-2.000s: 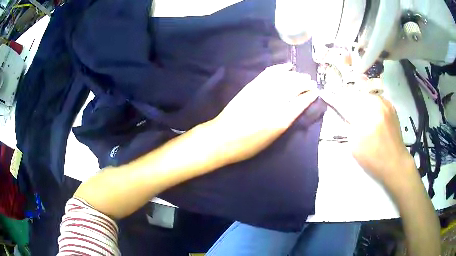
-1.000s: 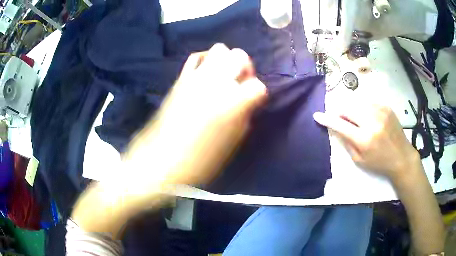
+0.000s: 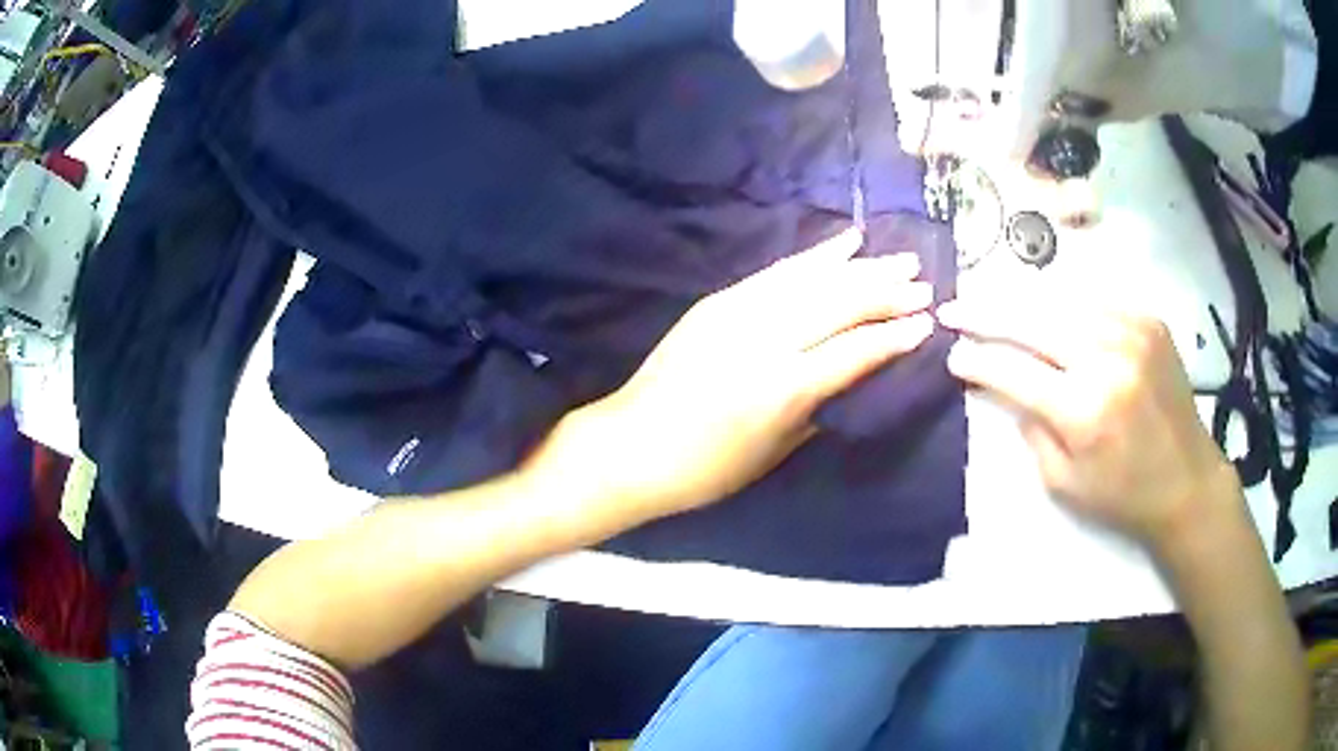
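A dark navy garment is spread over the white table, its right edge running down from the presser foot and needle area of the white sewing machine. My left hand lies on the cloth, fingertips at the edge just below the foot. The cloth bunches under its palm; its thumb is hidden. My right hand has thumb and forefinger at the same edge, close to my left fingertips, and pinches it.
Black-handled scissors and dark cords or strips lie on the table at the right. Another white machine part stands at the far left. My legs in blue jeans are below the table edge.
My left hand, raised and blurred over the cloth a second ago, has come down right to the edge. My right fingertips have closed in on the edge. A small pale print now shows at the left.
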